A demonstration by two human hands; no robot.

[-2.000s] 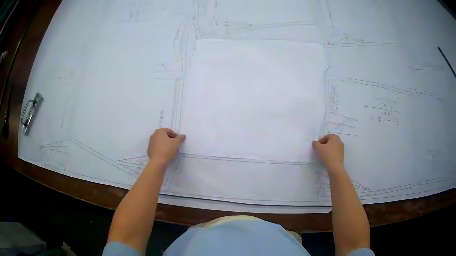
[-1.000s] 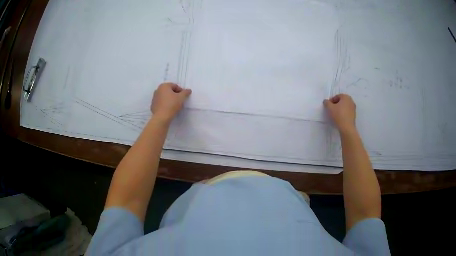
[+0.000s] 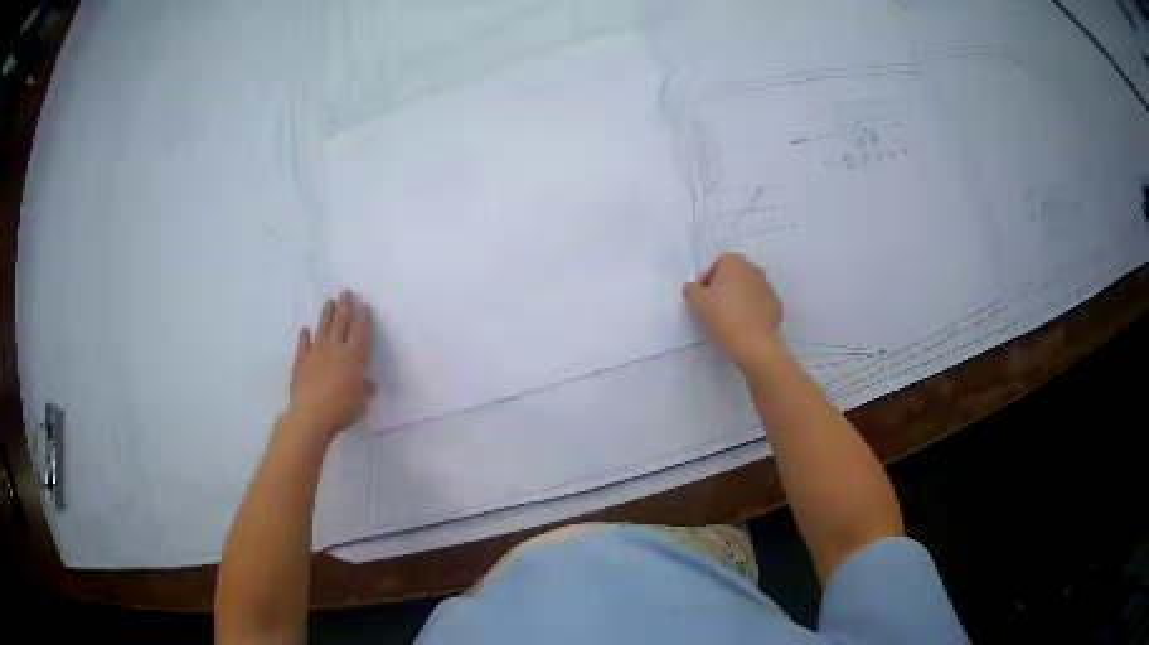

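Observation:
A plain white loose paper sheet lies on the large white paper marker, which has printed pattern lines. My left hand rests flat with fingers apart at the sheet's lower left edge, holding nothing. My right hand pinches the sheet's right edge near its lower right corner. The sheet's lower edge runs slanted between my hands, above the marker's front edge.
A silver metal clip sits at the marker's left edge. The brown table edge curves along the front and right. A dark line crosses the marker's far right. The floor beyond is dark.
My left hand has let go of the sheet's edge and opened flat. My right hand still pinches the other side. The view has turned, so the sheet and table appear tilted.

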